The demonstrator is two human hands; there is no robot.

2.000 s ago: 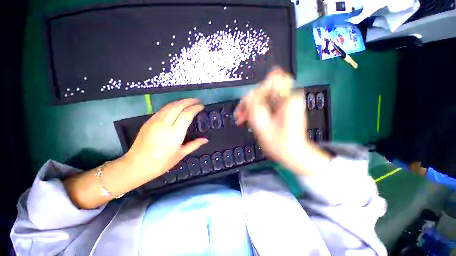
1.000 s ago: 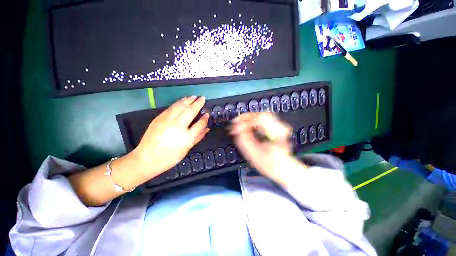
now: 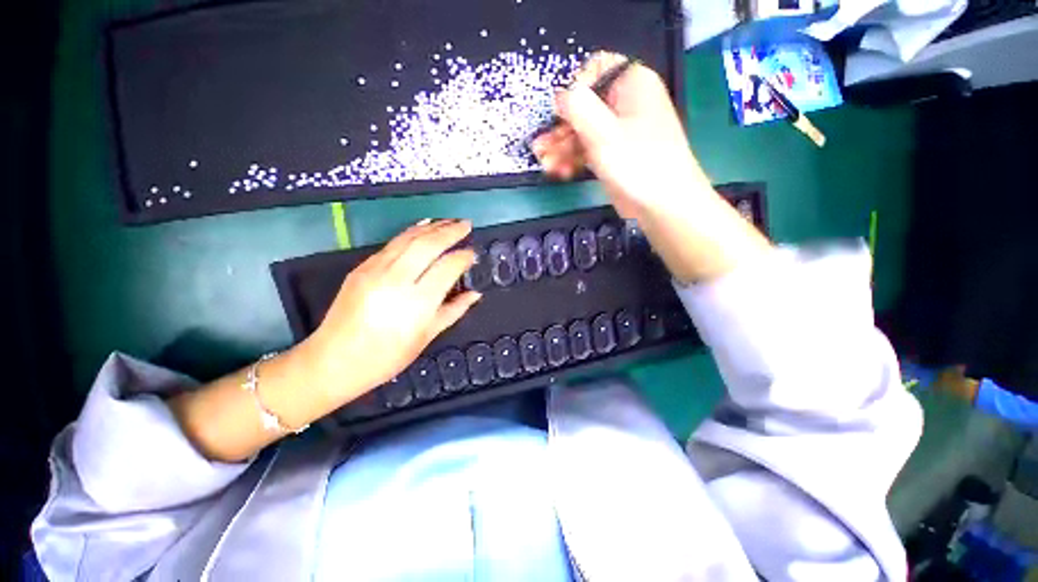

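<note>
My right hand point(image 3: 615, 131) is over the right part of the parts tray point(image 3: 250, 102) and holds the dark, thin tweezers point(image 3: 609, 80) like a pencil. Their tip is at the lower edge of the heap of small white parts point(image 3: 467, 125). My left hand point(image 3: 393, 290) rests on the left part of the housing tray point(image 3: 455, 313), its fingertips at the left visible end of the upper row of black oval housings point(image 3: 530, 258). Whether these fingers grip a housing cannot be told. My right forearm hides the right part of the rows.
A blue-and-white packet point(image 3: 808, 74) with a pale-ended brush or marker point(image 3: 806, 125) on it lies right of the parts tray. White and grey equipment with a white cloth point(image 3: 905, 28) is at the upper right. Part of a person in blue point(image 3: 1007, 404) shows at the right edge.
My right hand with the tweezers has moved from the upper row of housings up to the heap of white parts. My left hand has hardly moved in the last second.
</note>
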